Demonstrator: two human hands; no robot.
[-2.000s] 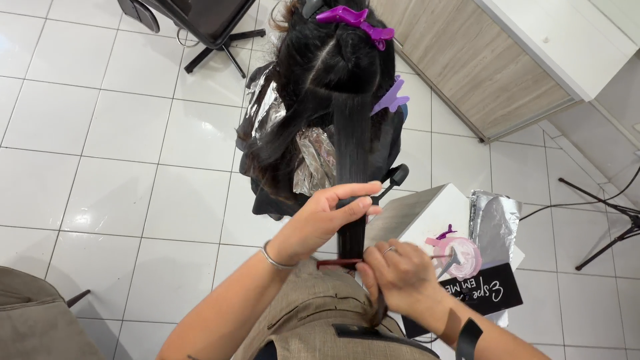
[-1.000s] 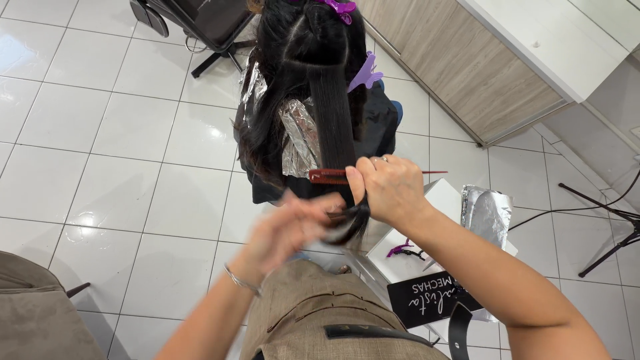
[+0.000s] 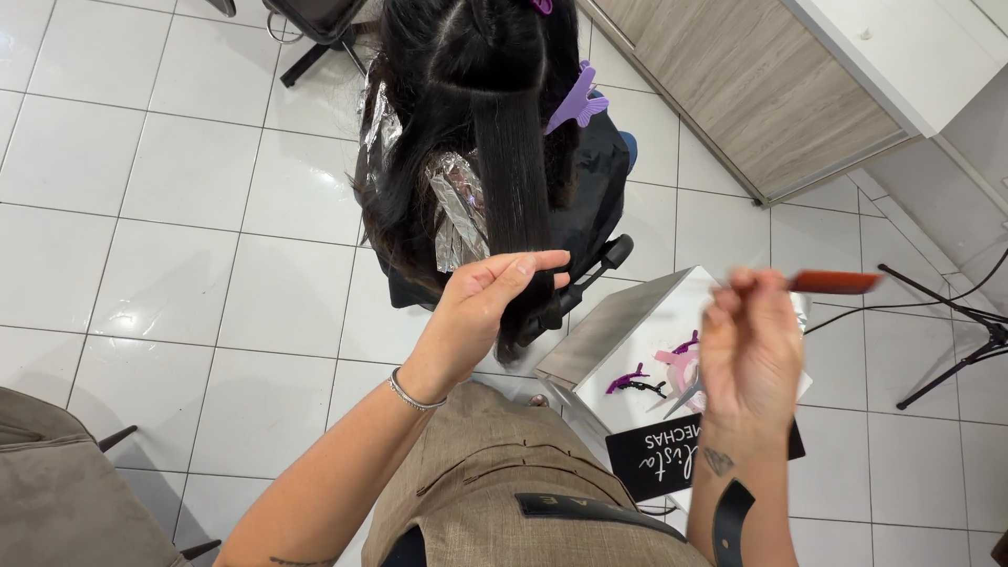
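Note:
My left hand (image 3: 492,303) grips a smooth, flat section of dark hair (image 3: 513,173) between its fingers, near the ends, which hang below. Off to the right and blurred, my right hand (image 3: 752,323) holds a red-brown comb (image 3: 836,282) above a small white cart. A seated person's head (image 3: 488,47), parted into sections, is at the top centre. Folded foil (image 3: 458,213) lies beside the held section, with more foil (image 3: 383,122) at the left side. A lilac hair clip (image 3: 579,101) sits at the right of the hair.
The white cart (image 3: 606,354) bears purple and black clips (image 3: 630,379), a pink item (image 3: 679,366) and a black sign (image 3: 650,457) with writing. A wood-fronted cabinet (image 3: 732,87) stands at upper right, a tripod stand (image 3: 945,339) at right, a beige chair (image 3: 71,480) at lower left.
My right hand has moved from the hair section out to the right with the comb. My left hand, blurred near the hair ends a second ago, now grips the section higher up.

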